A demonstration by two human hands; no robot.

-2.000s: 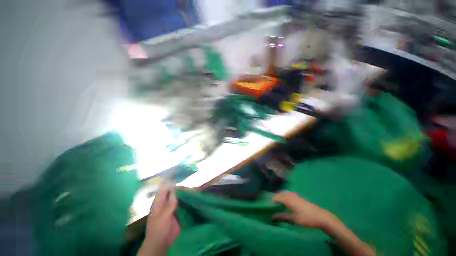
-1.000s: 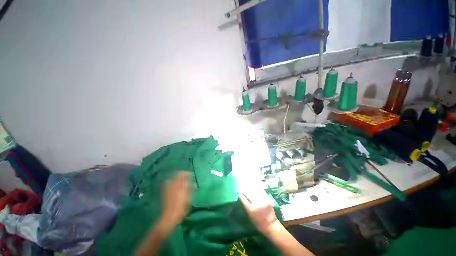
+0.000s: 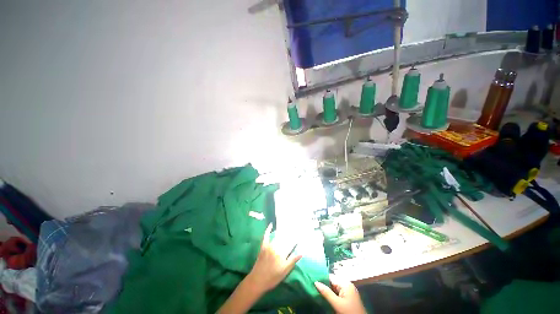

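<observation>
A green garment piece (image 3: pixel 301 283) lies under both hands just in front of the machine, with a bit of yellow print at the bottom edge. My left hand (image 3: pixel 271 264) rests on the cloth beside the glare, holding it near the fingertips. My right hand (image 3: pixel 342 295) pinches the cloth's edge at the table's front. The overlock machine (image 3: pixel 359 199) stands beyond the hands. White lamp glare hides its needle area. A heaped green garment pile (image 3: pixel 202 227) lies left of the machine.
Green thread cones (image 3: pixel 435 105) stand behind the machine. Dark green strips (image 3: pixel 430 178), a thin rod and a slim green tool (image 3: pixel 420 227) lie right. An orange-red box (image 3: pixel 457 138), a brown bottle (image 3: pixel 497 98) and dark cones (image 3: pixel 513 159) are farther right. A grey bag (image 3: pixel 86 254) is left.
The view has swung from the right side back to the machine. Since one second ago, my left hand has moved right to the machine, and my right hand has moved lower along the cloth.
</observation>
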